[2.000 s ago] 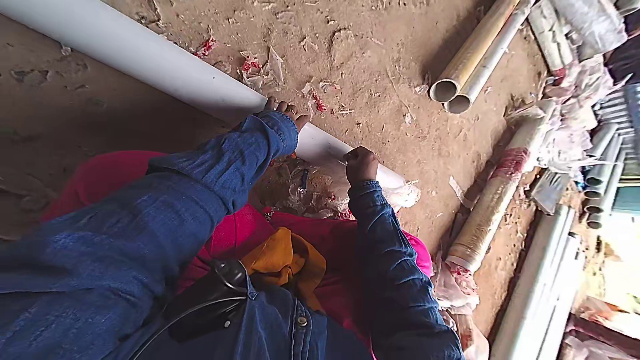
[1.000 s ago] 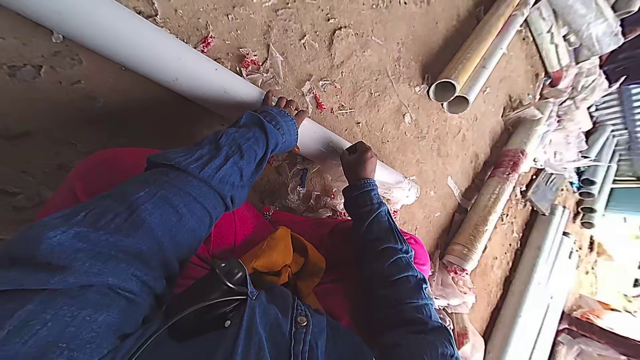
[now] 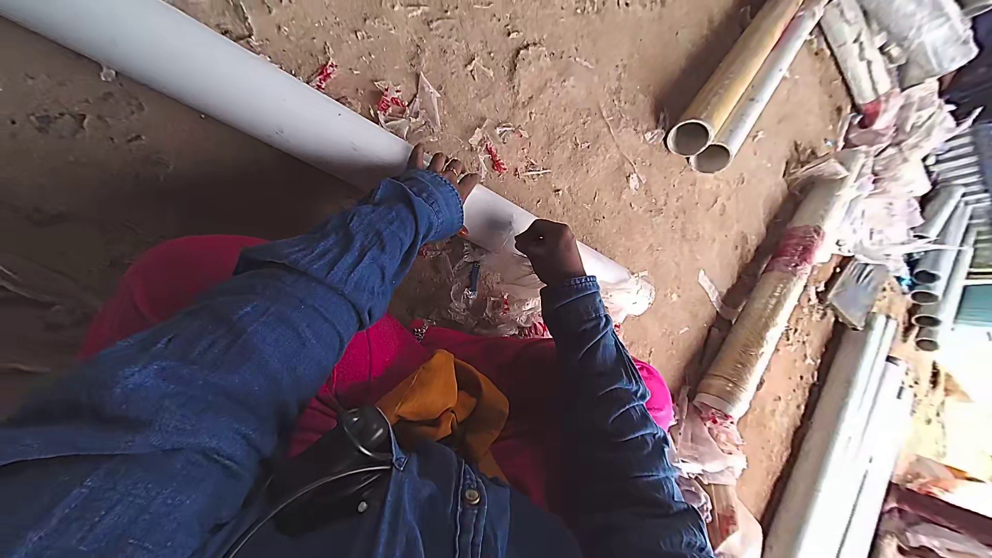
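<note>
A long white pipe (image 3: 263, 101) lies on the dirt floor, running from the upper left to the middle of the view. My left hand (image 3: 443, 172) rests over the pipe with its fingers bent across the top. Nearer the pipe's right end, my right hand (image 3: 549, 249) is closed in a fist against it; whether anything small is inside the fist cannot be seen. Crumpled clear plastic wrap (image 3: 496, 291) lies beside the pipe below my hands, and more plastic (image 3: 637, 297) bunches at its end.
Two pipes, one tan (image 3: 736, 74) and one whitish (image 3: 763, 85), lie at the upper right. A plastic-wrapped roll (image 3: 767, 318) crosses the right side, with several grey pipes (image 3: 833, 434) beyond it. Red and clear plastic scraps (image 3: 399, 105) litter the floor beyond the white pipe.
</note>
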